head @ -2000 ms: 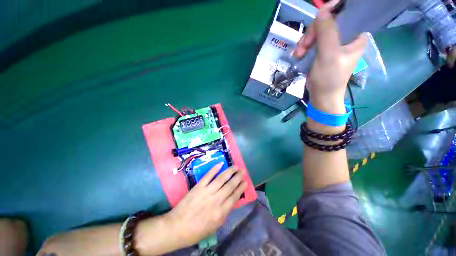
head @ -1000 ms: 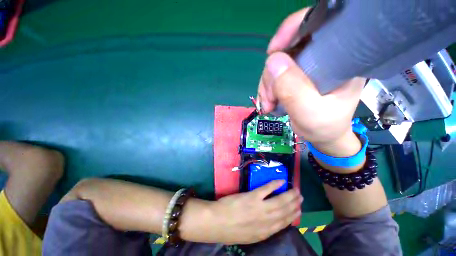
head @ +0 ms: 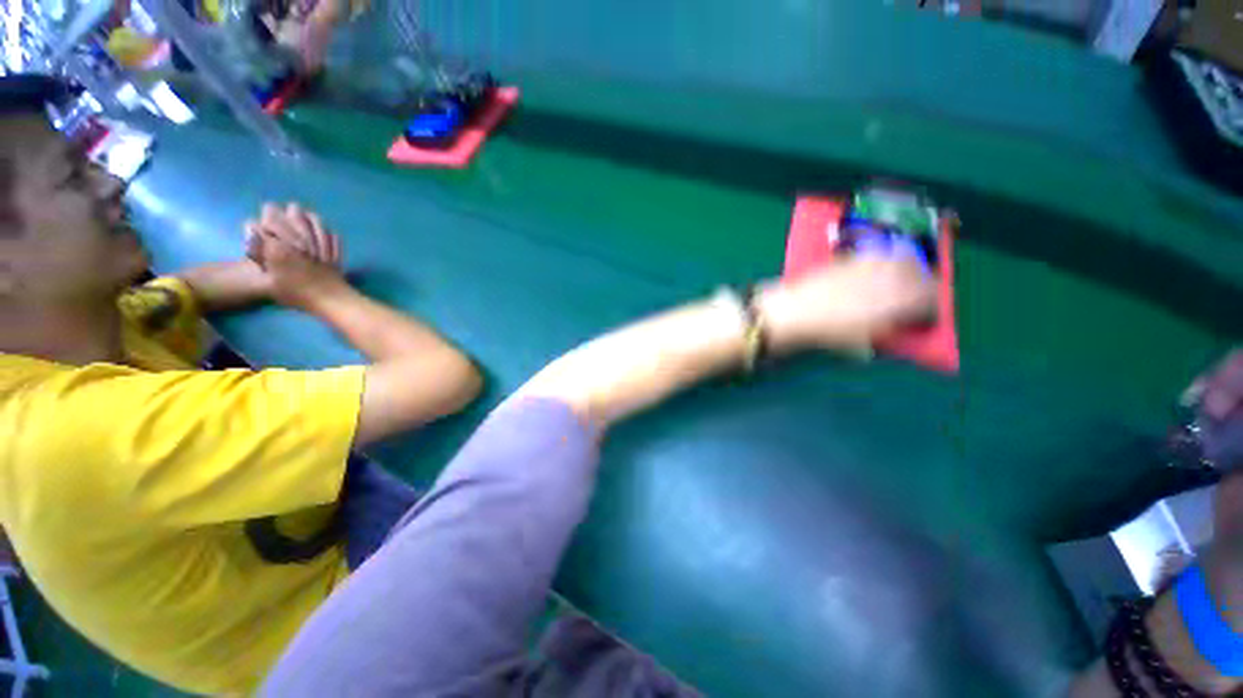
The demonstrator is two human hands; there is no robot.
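A black housing with a green circuit board (head: pixel 896 211) at its far end and a blue battery pack (head: pixel 879 246) lies on a red foam pad (head: pixel 815 235) at the right of centre. My left hand (head: pixel 872 297) is over the near end of this unit and pad, blurred; its fingers hide what they touch. My right hand (head: pixel 1221 409) is at the right edge, cut off and blurred, below a blue wrist strap. A dark grey shape shows at it, too unclear to name.
A seated person in a yellow shirt (head: pixel 177 505) rests clasped hands on the green bench at left. Another unit (head: pixel 443 120) lies on a red pad farther back. A white box (head: pixel 1159 545) stands at lower right, a dark tray (head: pixel 1206 102) at upper right.
The view has swung left. The unit and pad now lie farther away across the bench, with my left arm stretched out over them. My right hand and the screwdriver have left the circuit board.
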